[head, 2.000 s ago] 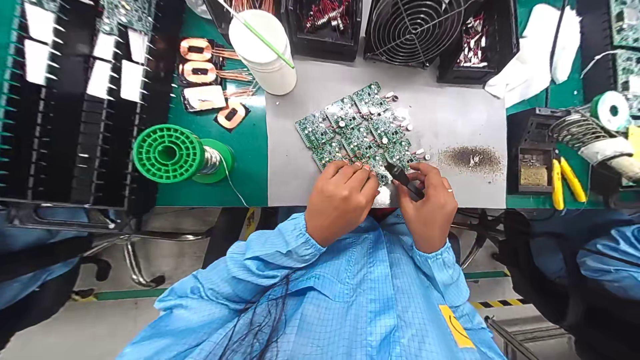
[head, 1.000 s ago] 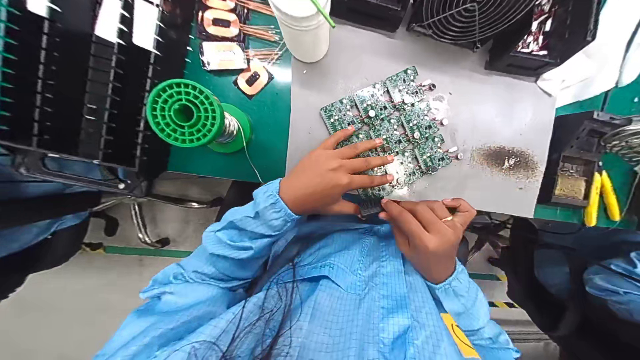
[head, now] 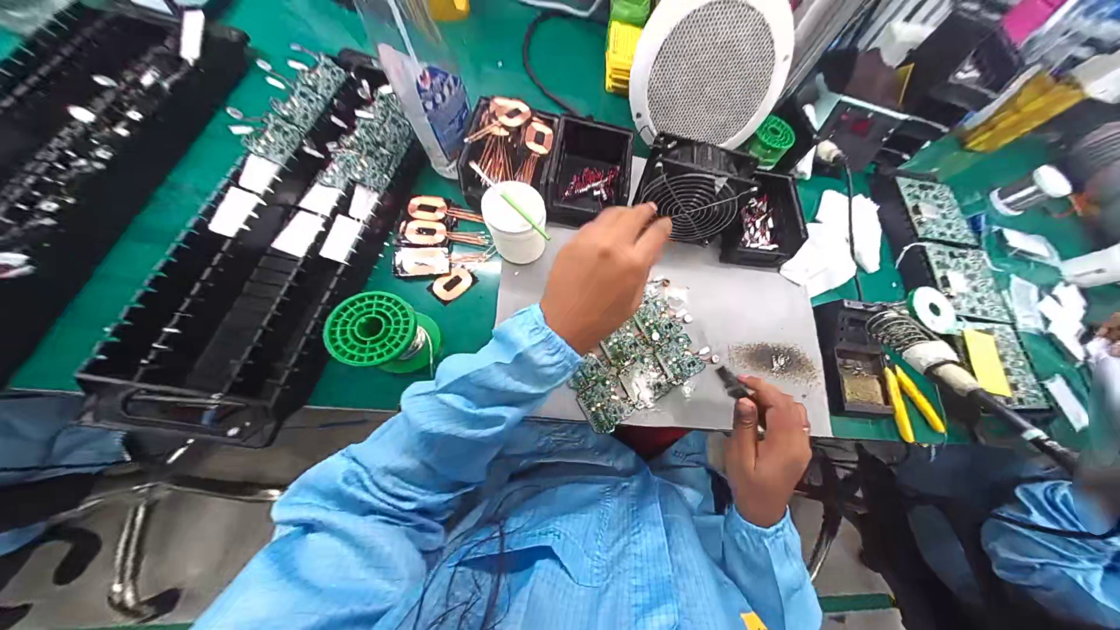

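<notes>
A panel of green circuit boards [head: 643, 363] lies tilted on the grey mat [head: 735, 306], with white material on part of it. My left hand [head: 604, 271] is raised over the panel's upper left, near the fan's wire guard; its fingers point away from me and their tips are partly hidden, so a small held thing cannot be made out. At the mat's front edge, right of the panel, my right hand [head: 770, 446] holds a small black-handled tool [head: 733, 381], perhaps a brush. A white plastic bottle [head: 516, 223] with a green stick across it stands left of my left hand.
Beyond the mat are a black fan [head: 691, 197] and parts bins [head: 591, 166]. A green wire spool [head: 372, 328] and black board racks [head: 262, 289] occupy the left. To the right are a soldering iron in its holder [head: 927, 354], yellow-handled pliers [head: 910, 407] and another person's sleeve [head: 1041, 534].
My left hand has left the board panel and risen toward the fan. My right hand has moved right, off the panel's near edge, and the black-handled tool shows again. The view has shifted to take in more bench.
</notes>
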